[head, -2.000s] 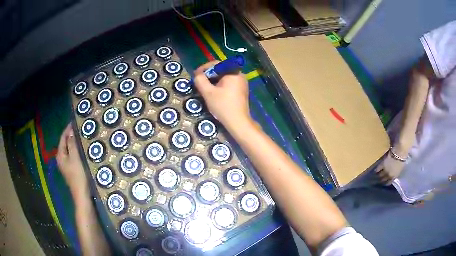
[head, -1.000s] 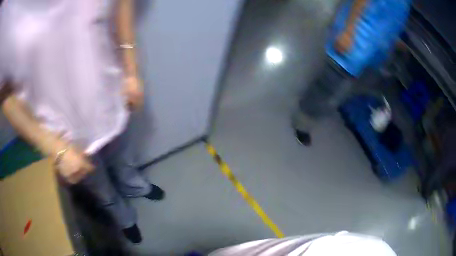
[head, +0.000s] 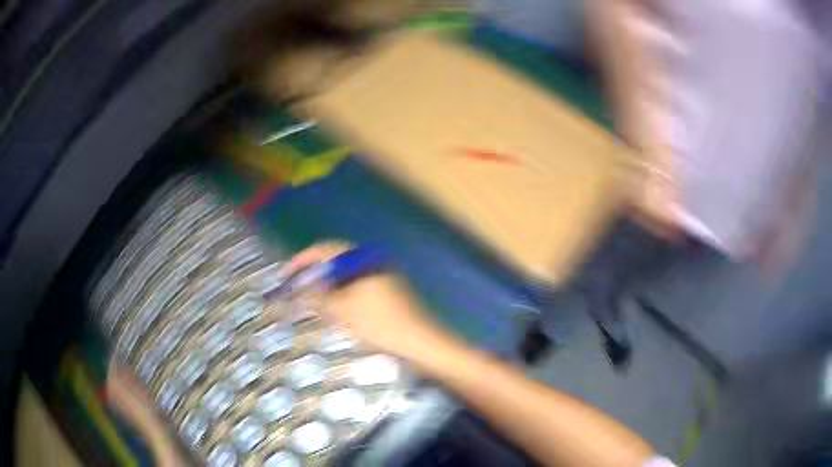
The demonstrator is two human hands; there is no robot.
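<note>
The frame is strongly blurred. A tray of round parts in rows lies at the lower left, the parts smeared into pale discs and streaks. My right hand is at the tray's right side, holding a blue marker pen with its blue end pointing right. Whether the pen touches a part cannot be told. My left hand is at the tray's left edge, blurred and partly cut off; its fingers cannot be made out.
A brown cardboard sheet with a red mark lies right of the tray on the green mat. A person in a pale shirt stands at its right end, a hand near its edge. A brown sheet shows at lower left.
The view swung right to the person and floor, then back to the bench. The tray now appears lower left. My hands, out of view one second ago, show again, the right still with the marker.
</note>
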